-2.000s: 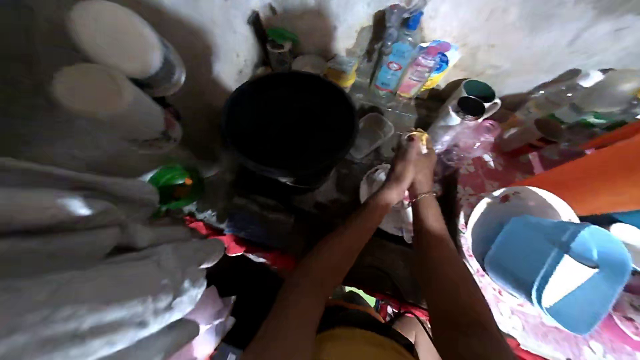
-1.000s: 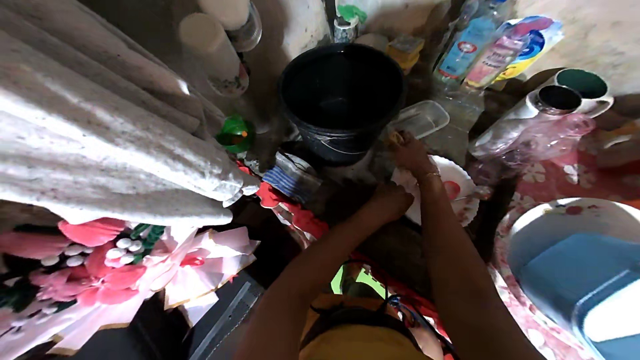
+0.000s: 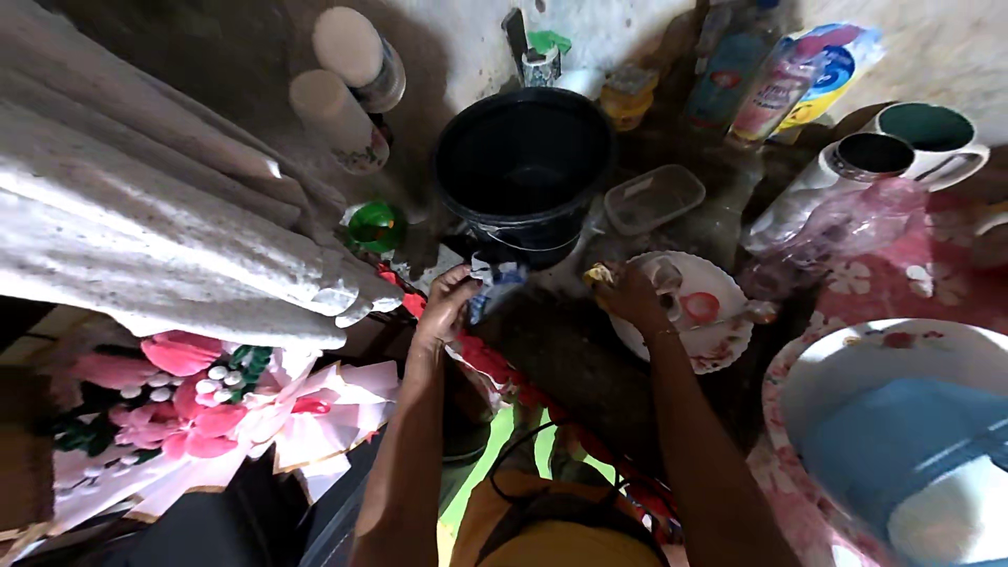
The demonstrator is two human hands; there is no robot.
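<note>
My left hand point(image 3: 447, 305) pinches a small blue-and-white cloth or wrapper point(image 3: 498, 285) in front of the black plastic bucket point(image 3: 526, 157). Over the left rim of a scalloped white plate point(image 3: 728, 346) is my right hand point(image 3: 630, 295), closed on a crumpled yellow piece point(image 3: 600, 274) that may be a sponge or a wrapper. On the plate lie a red ring point(image 3: 700, 307) and a clear, cup-like thing partly behind my fingers. A clear plastic container point(image 3: 655, 198) rests just beyond the plate.
Bottles point(image 3: 776, 98) and a steel tumbler point(image 3: 874, 153) stand at the back right. A large basin point(image 3: 795, 378) holds a blue container point(image 3: 906, 433) at right. A green cup point(image 3: 376, 227), white canisters point(image 3: 346, 118), a hanging curtain point(image 3: 173, 205) and an artificial bouquet point(image 3: 189, 402) are at left.
My hands were together two seconds ago and are now apart. My left hand has moved left, from beside the plate to the blue-and-white piece. The view has shifted greatly.
</note>
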